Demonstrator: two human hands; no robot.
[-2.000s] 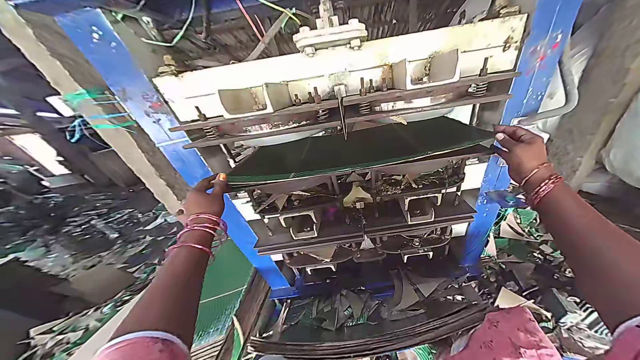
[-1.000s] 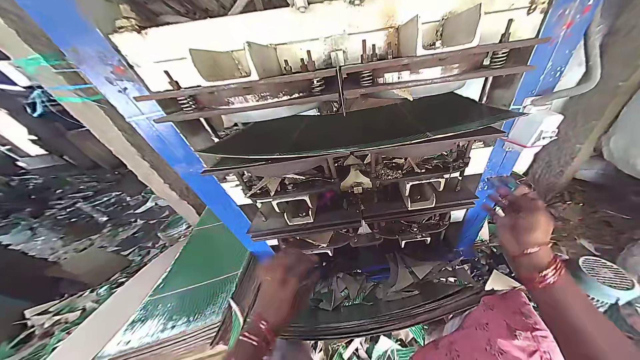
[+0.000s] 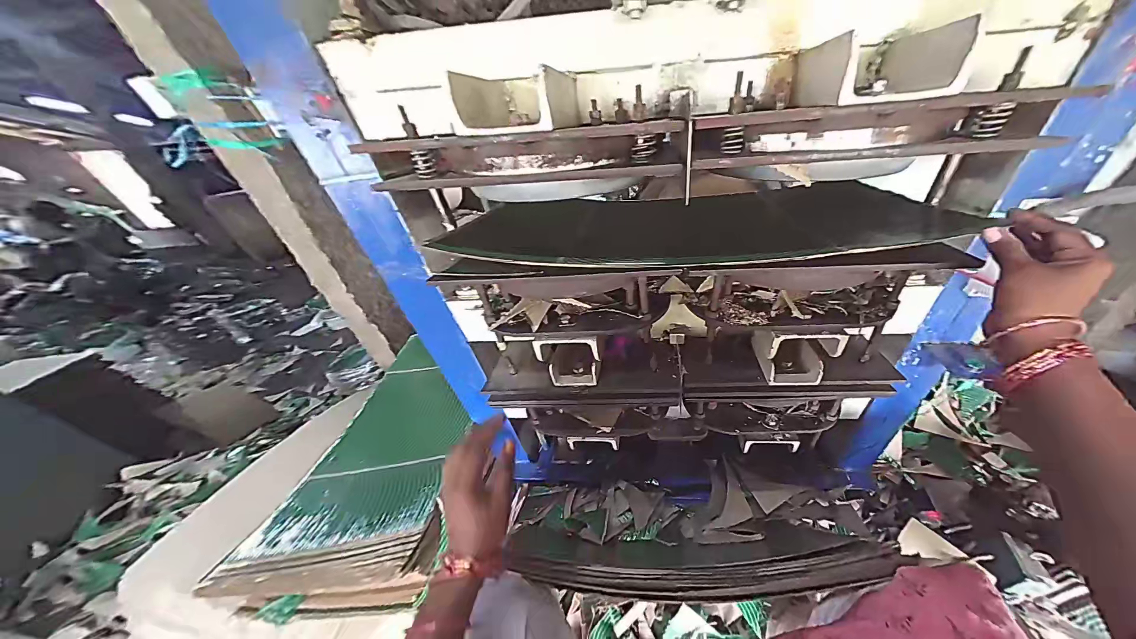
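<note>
A dark green sheet [image 3: 710, 226] lies across an upper plate of a press machine [image 3: 550, 160] with a blue frame. My right hand [image 3: 1047, 262] pinches or touches the sheet's right corner; a firm grip cannot be made out. My left hand [image 3: 479, 493] is low at the left, fingers apart and holding nothing, near the blue post. Beside it rests a stack of green ribbed sheets [image 3: 382, 453]. Below the machine, in front of me, sits a pile of dark curved sheets [image 3: 701, 564].
Cut scraps [image 3: 621, 510] cover the pile's back edge, and more lie on the machine's lower levels. Blue posts [image 3: 382, 231] flank the press. Springs and bolts stick up from the upper bars. Scraps litter the ground [image 3: 284, 311] on both sides.
Two seconds ago both hands held the sheet's ends. My left hand let go and dropped low; my right hand left the right corner, then came back up to it.
</note>
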